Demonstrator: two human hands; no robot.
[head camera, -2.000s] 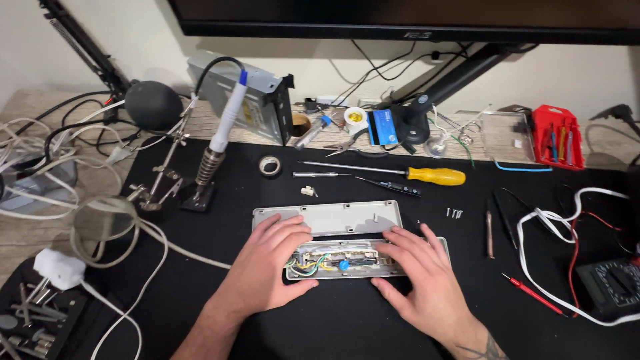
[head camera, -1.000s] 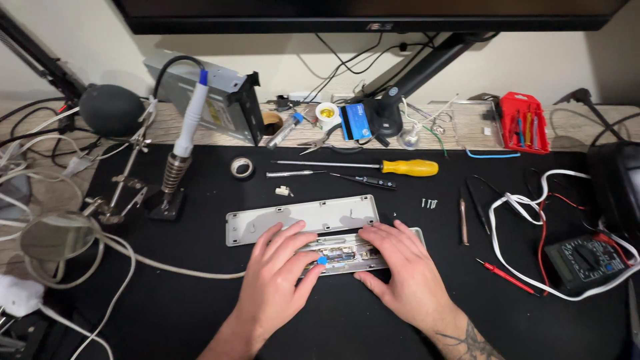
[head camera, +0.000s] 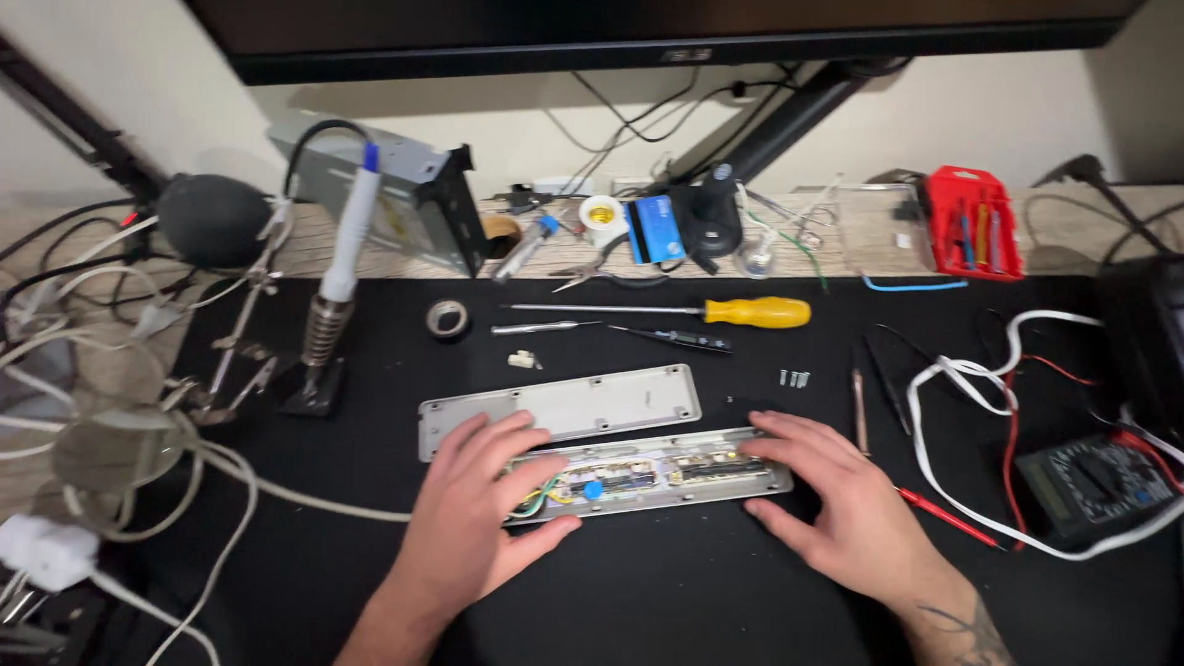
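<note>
A long grey plastic housing (head camera: 638, 499) of a power strip lies open side up on a black mat, its wires, metal contacts and a blue round part (head camera: 593, 490) showing. Around its left end my left hand (head camera: 486, 509) is curled, thumb on the near edge and fingers over the far edge. My right hand (head camera: 832, 495) grips the right end between thumb and fingers. Just behind the housing lies its flat grey cover (head camera: 564, 412), inner side up, its left part near my left fingertips. A grey cable (head camera: 324, 502) runs left from the housing.
Behind the cover lie a yellow-handled screwdriver (head camera: 757, 312), a voltage tester pen (head camera: 671, 339), black tape (head camera: 448, 319) and small screws (head camera: 794, 378). A soldering iron (head camera: 342, 240) stands in its holder at left. At right are a multimeter (head camera: 1091, 486) and a red probe (head camera: 953, 520).
My right hand has moved right along the housing to its end, uncovering more of the contacts. My left hand stays at the left end.
</note>
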